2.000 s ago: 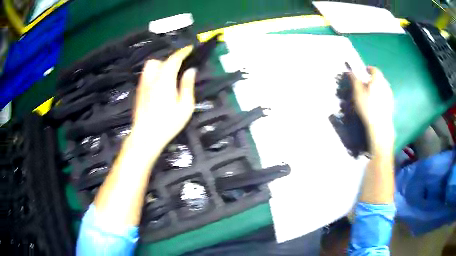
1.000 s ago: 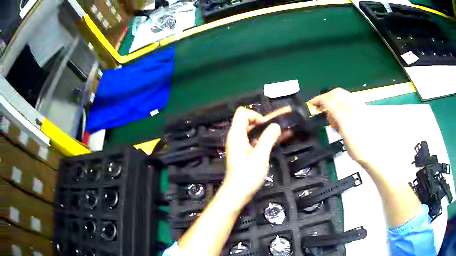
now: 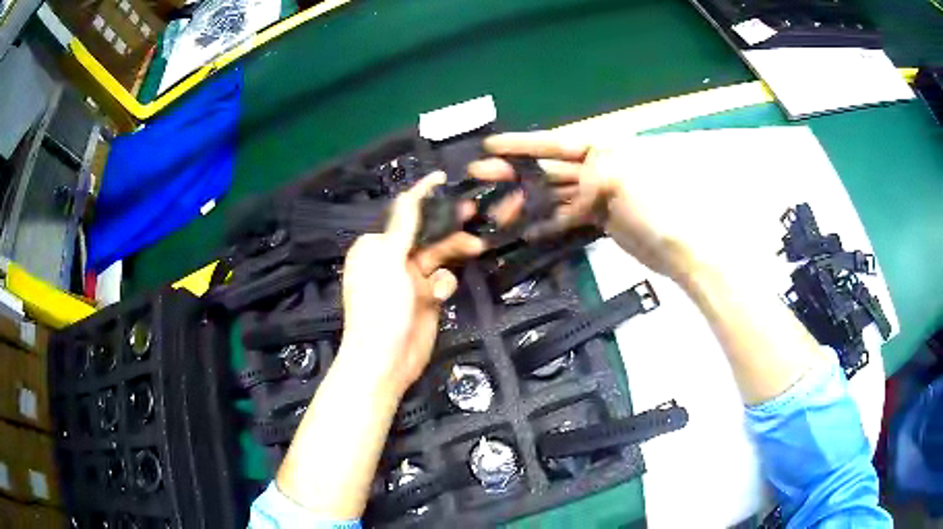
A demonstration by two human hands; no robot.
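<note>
My left hand (image 3: 398,284) and my right hand (image 3: 631,201) meet over the back of the black foam tray (image 3: 610,470). Between their fingers is a dark, motion-blurred piece (image 3: 484,194) that looks like a watch body with black strap; where parts join is hidden. Film-covered watch bodies (image 3: 470,386) lie in the tray pockets. Long straps with buckles (image 3: 595,325) stick out over the tray's right edge. A tangled strap pile (image 3: 832,279) lies on the white sheet (image 3: 729,196).
Stacked foam trays (image 3: 196,403) with round watch bodies stand at left. A blue cloth (image 3: 171,170) lies upper left on the green bench (image 3: 414,52). A white label (image 3: 457,119) is at the tray's back edge. Another black tray and white board (image 3: 838,83) are upper right.
Both hands first were apart, the right at the strap pile. They came together over the tray and now hold the dark piece between them. The camera view has also shifted.
</note>
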